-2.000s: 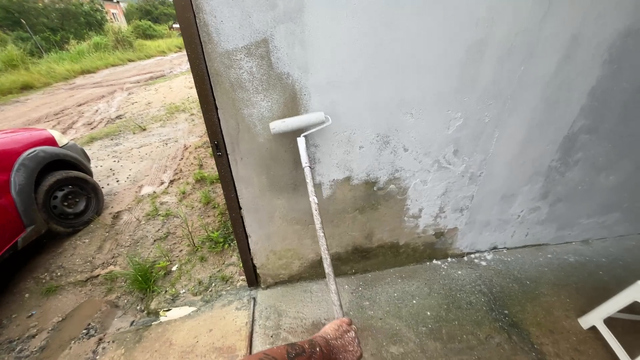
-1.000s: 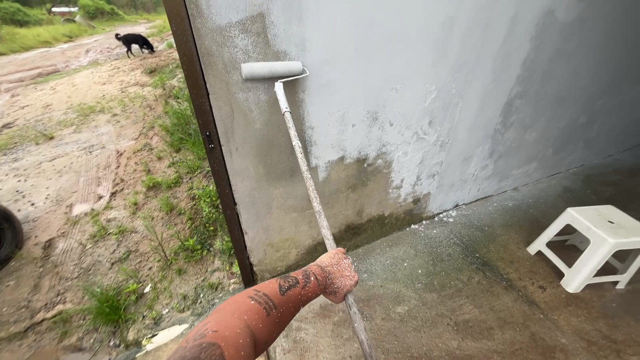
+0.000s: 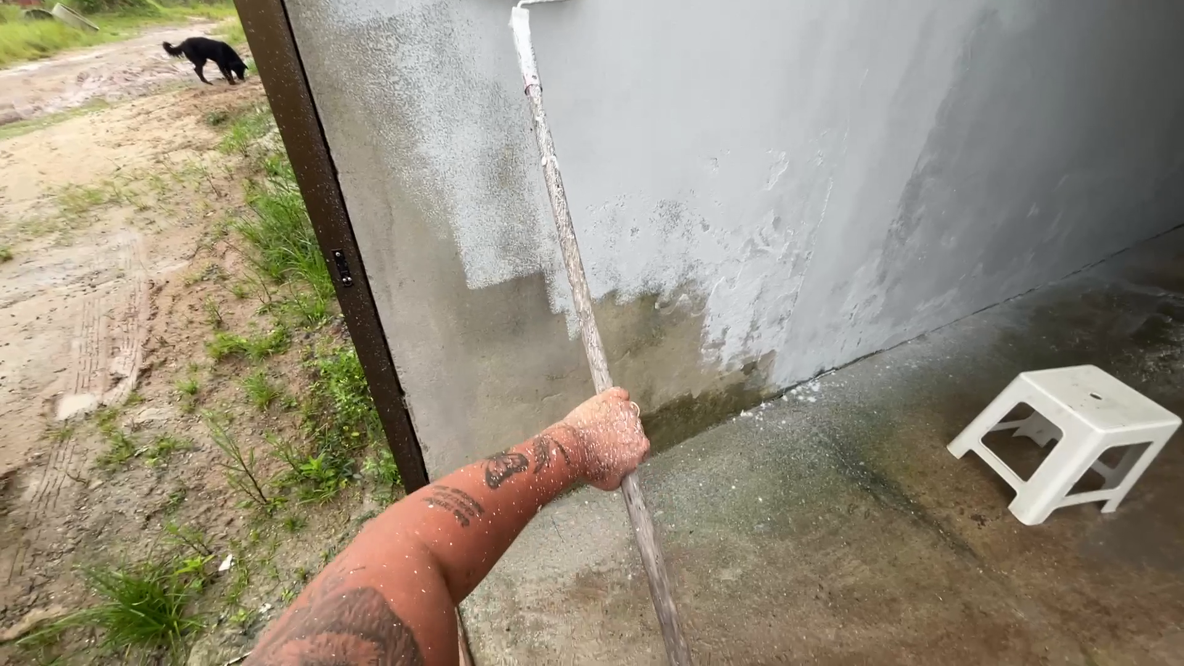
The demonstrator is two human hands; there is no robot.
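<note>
My left hand (image 3: 609, 438) is closed around the wooden pole (image 3: 573, 268) of a paint roller, with the tattooed forearm reaching in from the lower left. White paint specks dot the hand and arm. The pole leans up and to the left in front of the wall (image 3: 740, 111), and its white-coated handle (image 3: 524, 51) is near the top edge. Only a bit of the roller's wire frame shows there; the roller cover is out of view. Pale wet paint covers the upper wall, while the lower left part is bare, damp and brownish. My right hand is not in view.
A white plastic stool (image 3: 1096, 402) stands on the wet concrete floor (image 3: 795, 564) at the right. A brown metal post (image 3: 338, 231) edges the wall at the left. Beyond it lies muddy ground (image 3: 120, 277) with grass, and a black dog (image 3: 205, 57) stands farther off.
The roller has gone up the wall and its cover has left the view. More pale paint shows at the wall's left part. The view has turned; the red car seen earlier is gone from it.
</note>
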